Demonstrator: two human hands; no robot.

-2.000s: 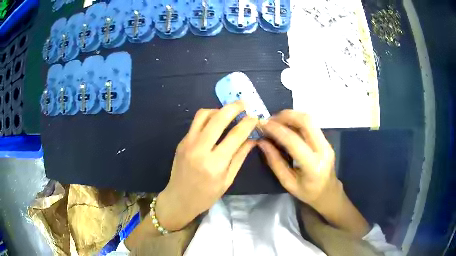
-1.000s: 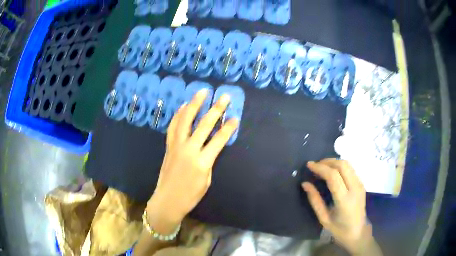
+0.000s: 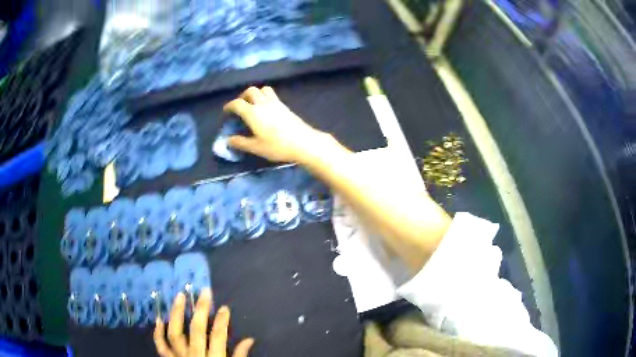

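Note:
My right hand (image 3: 272,129) reaches across the black board (image 3: 272,279), with thumb and fingers around a pale blue housing (image 3: 225,148); the hand partly hides it. My left hand (image 3: 197,330) is at the bottom edge, partly cut off, with its fingers apart. Its fingertips touch the lower end of the last housing (image 3: 190,272) in the near row. The near row (image 3: 127,289) holds several overlapping housings with metal strips. A longer row (image 3: 174,216) with metal strips lies behind it.
Behind are a short row of housings (image 3: 164,143) and a large heap of blue parts (image 3: 230,38) beside a clear bag (image 3: 132,42). At right are a white sheet (image 3: 369,279), partly under my right arm, and small brass pieces (image 3: 445,162). Black trays (image 3: 21,223) stand at left.
The view has shifted towards the far heap. My right hand has moved from near the white sheet to the housing behind the long row. My left fingers have slid down the end housing.

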